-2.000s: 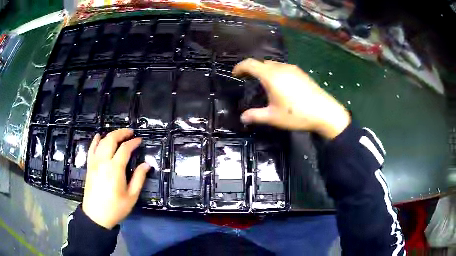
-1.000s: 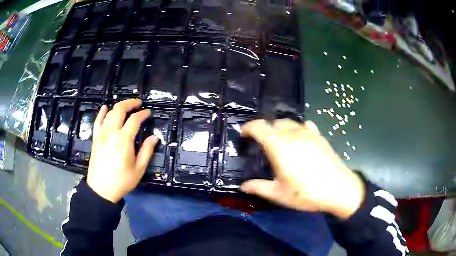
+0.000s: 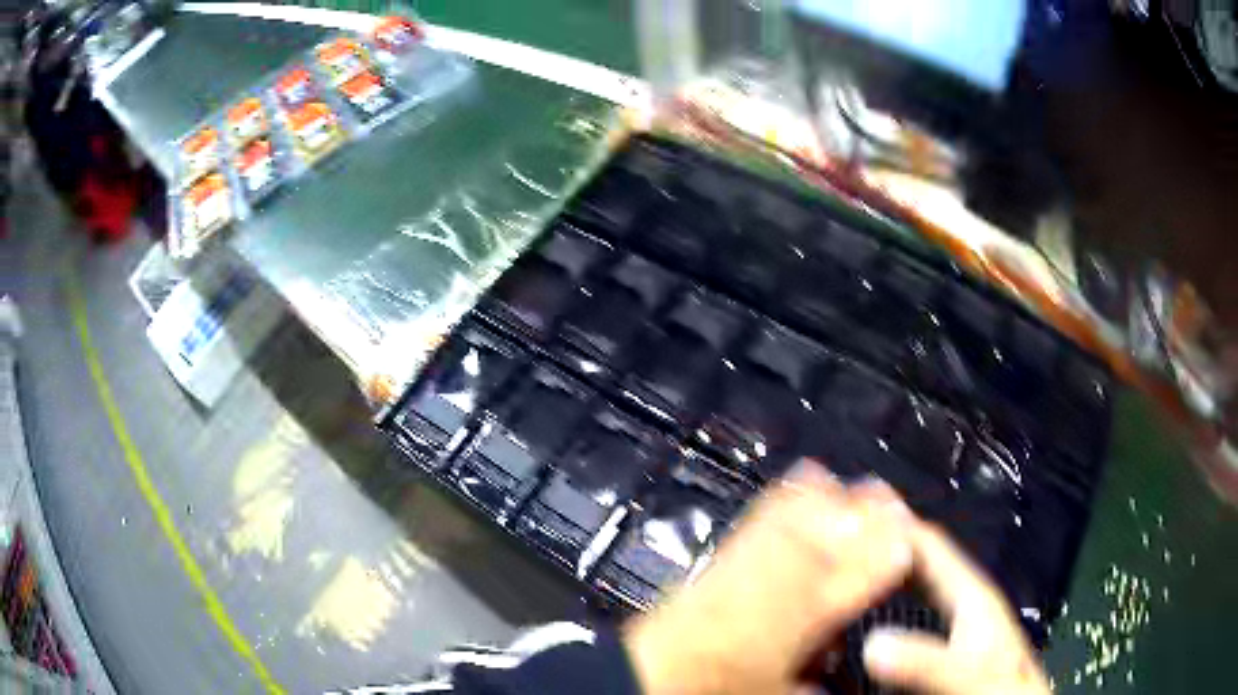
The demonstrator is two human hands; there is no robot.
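The large glossy black compartment tray (image 3: 869, 394) lies tilted across the view on the green mat, with rows of rectangular pockets. Black parts seem to sit in several pockets. My left hand (image 3: 781, 584) is blurred over the tray's near edge at the bottom, its fingers close to my right hand. My right hand (image 3: 957, 618) is cut off by the bottom edge, with thumb and fingers bent around a dark area. Something black and ribbed, perhaps stacked housings, shows between the hands; which hand holds it is unclear.
A clear tray of orange-and-white labelled parts (image 3: 292, 122) lies at the upper left. Shiny clear film (image 3: 421, 251) covers the mat beside the black tray. Tiny pale bits (image 3: 1120, 611) are scattered at the lower right. A monitor (image 3: 923, 34) stands at the back.
The view has swung left, showing the labelled parts and the floor. My hands, apart over the tray before, are now close together at the bottom.
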